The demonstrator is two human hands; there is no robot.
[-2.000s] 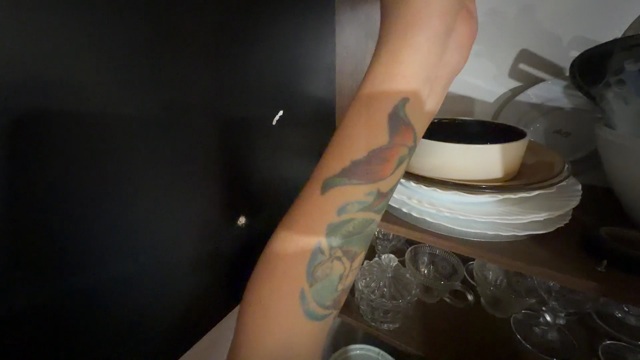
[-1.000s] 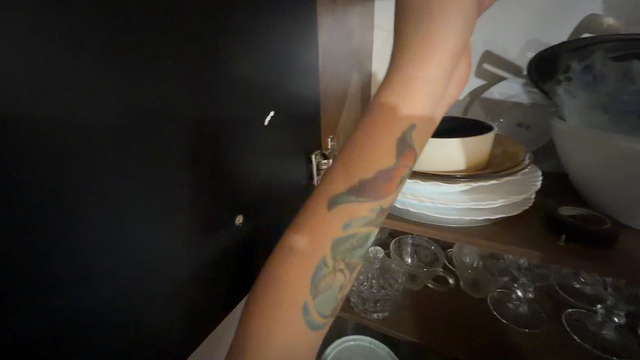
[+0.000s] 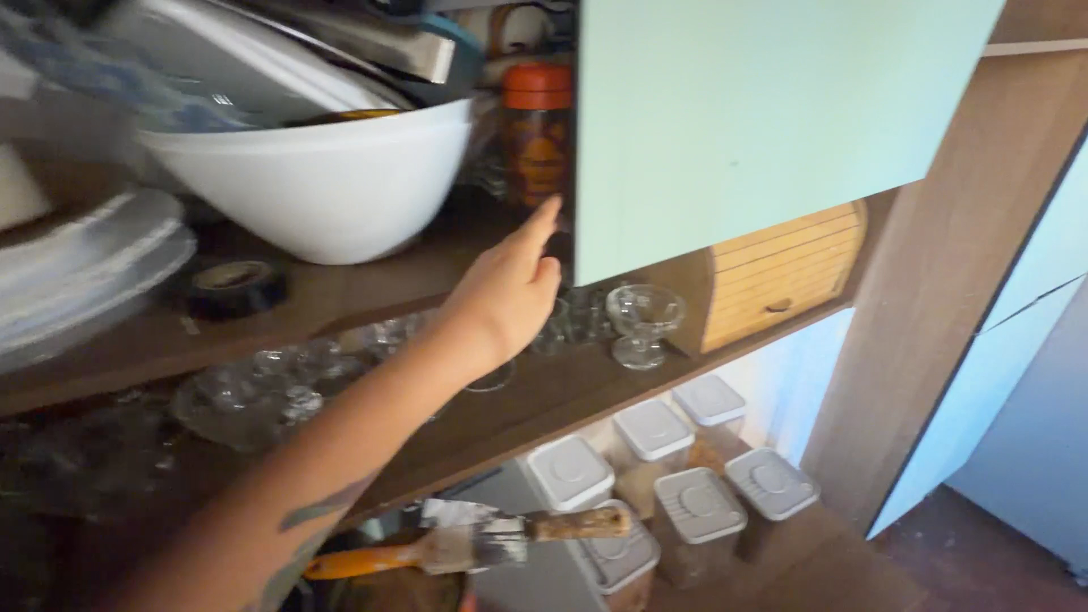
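Observation:
My left hand point(image 3: 510, 293), on a tattooed forearm entering from the lower left, reaches up to the left edge of a pale green cabinet door point(image 3: 748, 127). Its index finger is extended and the thumb stands apart, with nothing seen between them; whether the fingertip touches the door edge is unclear. Just above the fingertip stands a jar with an orange lid point(image 3: 538, 127). White bowls point(image 3: 323, 187) stacked with other dishes are left of the hand. Below it, glassware and a footed glass dessert bowl point(image 3: 644, 323) stand on a lower shelf. My right hand is out of view.
White plates point(image 3: 93, 263) and a black tape roll point(image 3: 236, 287) share the upper shelf. A wooden roll-front box point(image 3: 782, 276) is at the right. Below are several containers with white lids point(image 3: 701, 503), an orange-handled brush point(image 3: 382, 559) and a scraper-like tool with a worn wooden handle point(image 3: 586, 523).
The view has swung right, away from the black panel, onto the bowls and pale green door. My left hand, beyond the top edge before, now shows beside that door.

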